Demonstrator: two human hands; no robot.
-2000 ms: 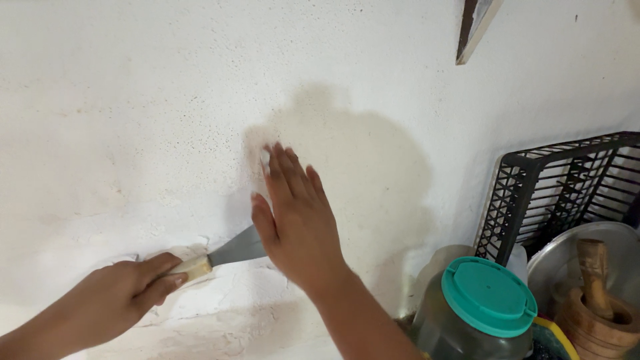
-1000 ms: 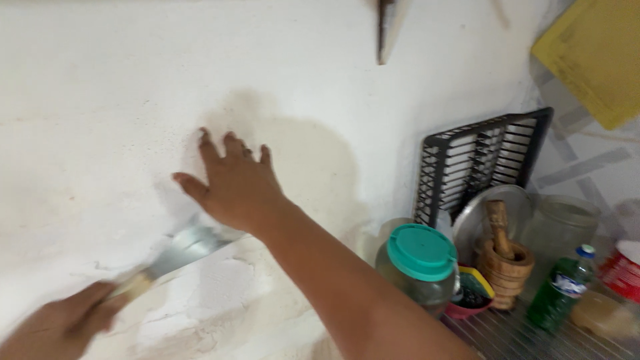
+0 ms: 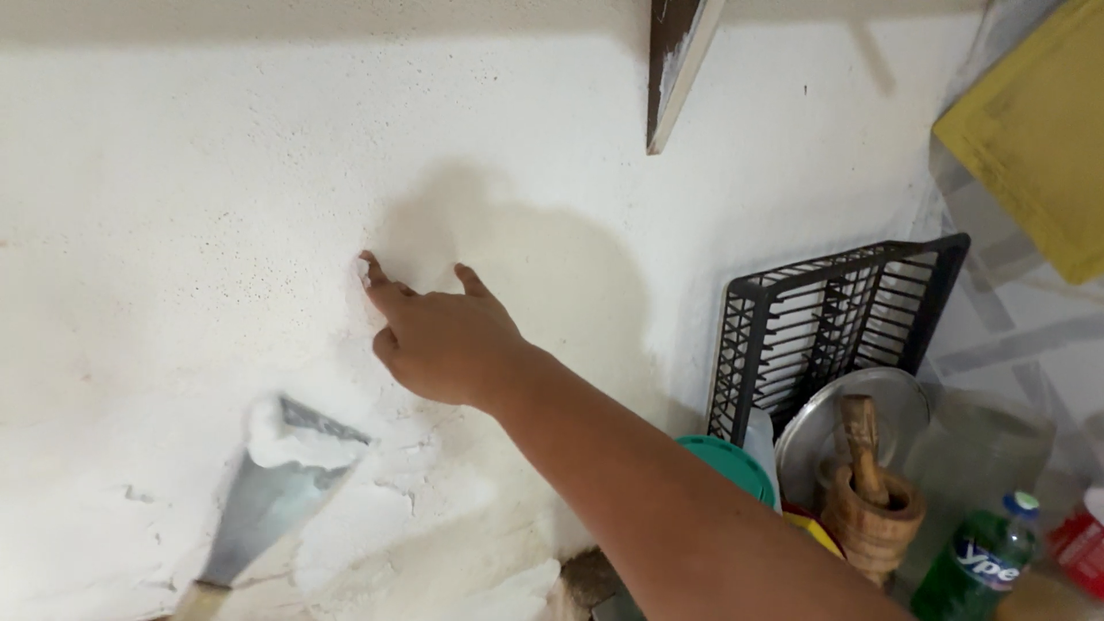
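My right hand [image 3: 448, 341] is at the white plastered wall [image 3: 216, 155], its index finger reaching to the surface with a little white paste at the fingertip; another finger sticks out and the rest are curled. Below and left of it is a putty knife [image 3: 272, 500], its metal blade tilted up and carrying a lump of white paste [image 3: 297, 444] near the broad edge. Only the top of its light handle [image 3: 203, 599] shows at the bottom edge. My left hand is out of the frame. The wall near the blade has cracked, uneven patches.
A wooden bracket [image 3: 677, 78] juts from the wall above. At right stand a black plastic rack [image 3: 828, 319], a round metal lid [image 3: 906, 392], a wooden mortar [image 3: 871, 526] with its pestle [image 3: 862, 448], a green Ypê bottle [image 3: 970, 561] and a teal-lidded jar [image 3: 733, 466]. A yellow panel [image 3: 1035, 138] hangs upper right.
My right hand has gone from flat, then spread fingers to a pointing shape. White paste now shows on the putty knife's blade. My left hand, seen earlier on the handle, has left the view.
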